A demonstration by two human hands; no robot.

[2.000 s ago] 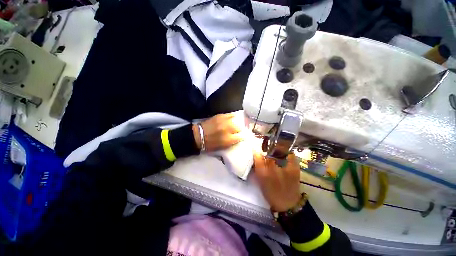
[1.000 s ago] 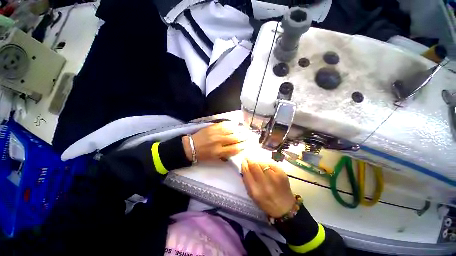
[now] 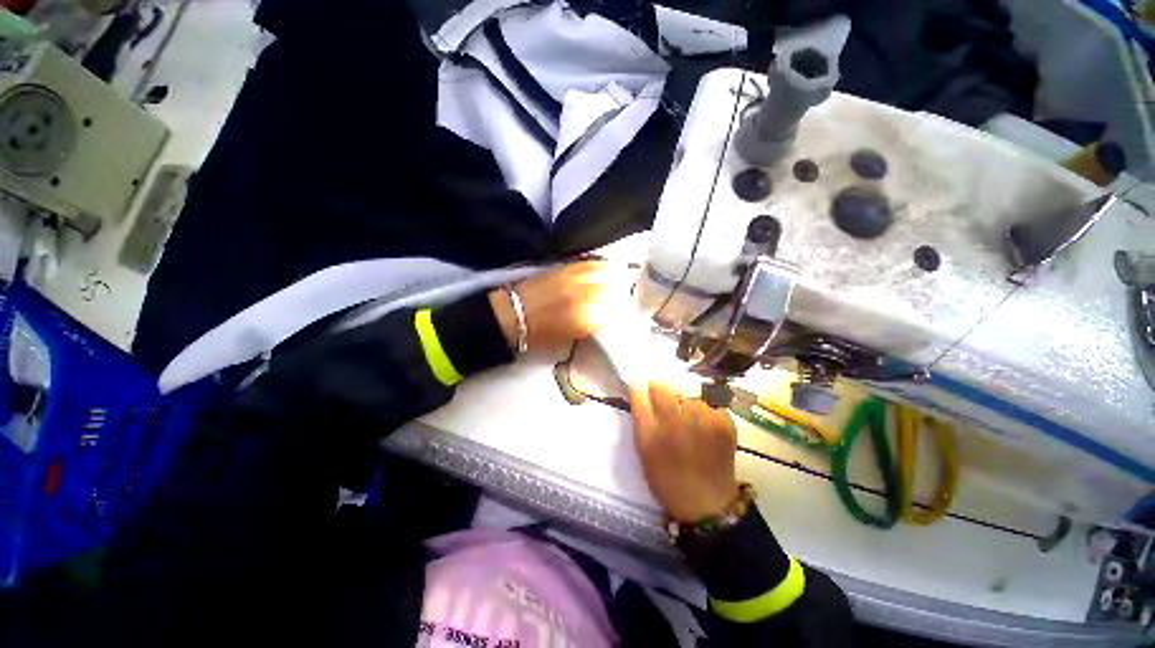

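The white sewing machine head (image 3: 874,241) reaches in from the right, its lit needle end over the cloth. My left hand (image 3: 564,308) lies on white cloth just left of the needle; its fingertips are washed out by the lamp. My right hand (image 3: 684,443) is in front of the needle, its fingers on the edge of the pale cloth. A long white panel (image 3: 304,310) runs leftward from my left hand beside black cloth (image 3: 317,152). The glare hides the exact seam and both sets of fingertips.
Scissors with green and yellow handles (image 3: 868,462) lie right of the needle. A blue basket (image 3: 89,430) is at lower left, a beige second machine (image 3: 76,139) at far left. White and black cloth (image 3: 545,101) is heaped behind the needle. A measuring tape (image 3: 532,487) edges the table front.
My right hand has shifted slightly in front of the needle, and my left hand has moved slightly up and right. A small dark-edged flap of cloth now shows between my hands. The view has shifted slightly.
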